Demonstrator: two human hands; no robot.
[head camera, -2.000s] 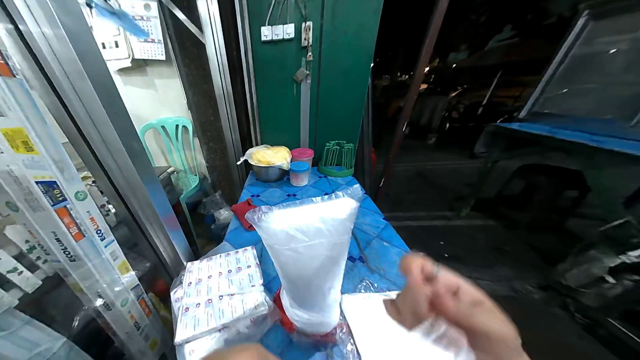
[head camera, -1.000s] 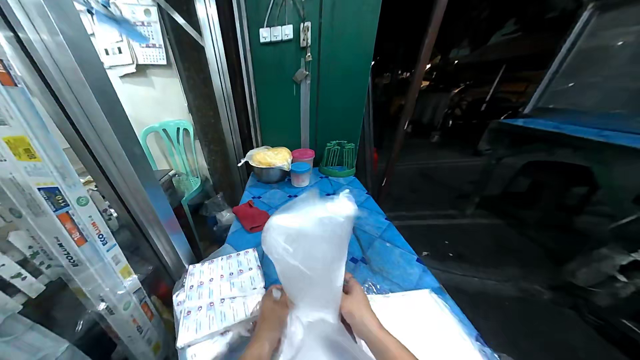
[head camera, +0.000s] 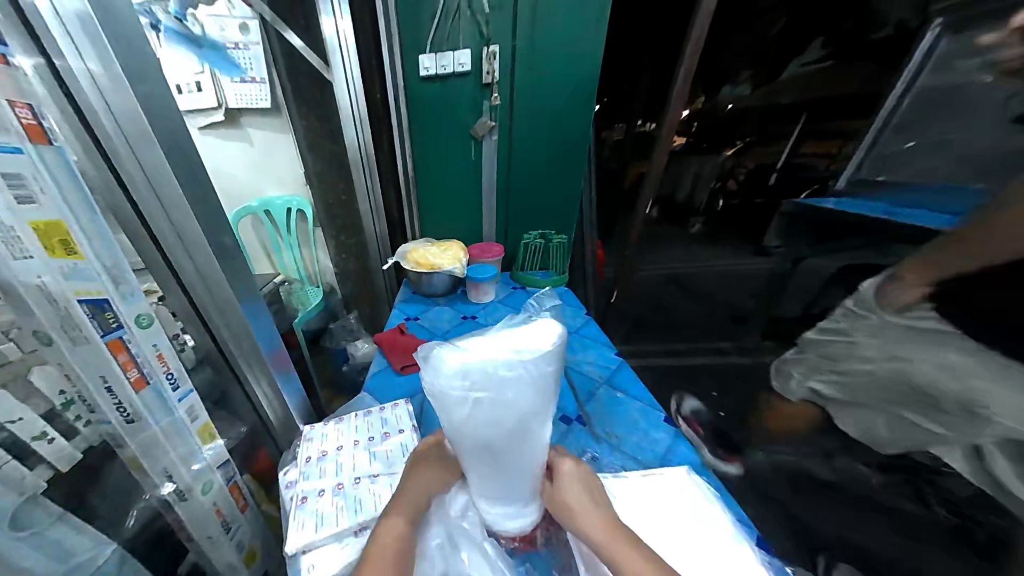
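Note:
A tall stack of white plastic bags or sheets (head camera: 504, 416), wider at its top, stands in a clear plastic sleeve at the near middle of the blue table. My left hand (head camera: 436, 472) is at its lower left side, fingers curled on loose translucent plastic (head camera: 460, 532). At the lower right side, my right hand (head camera: 568, 488) has its fingers closed on the plastic by the stack. Something red lies under the base, mostly hidden. To the left are printed white packs (head camera: 352, 464) in clear wrap; flat white sheets (head camera: 680, 520) lie to the right.
The blue-patterned table covering (head camera: 616, 408) bears a red cloth (head camera: 398, 349), a metal bowl (head camera: 434, 283) with yellow contents, lidded tubs (head camera: 482, 284) and a green rack (head camera: 542, 260). Metal-framed glass runs along the left. A person in light shorts (head camera: 888, 368) is at the right.
My right hand, raised over the white sheets two seconds ago, is now beside the stack. My left hand has come up to its other side. A person has come into view at the right.

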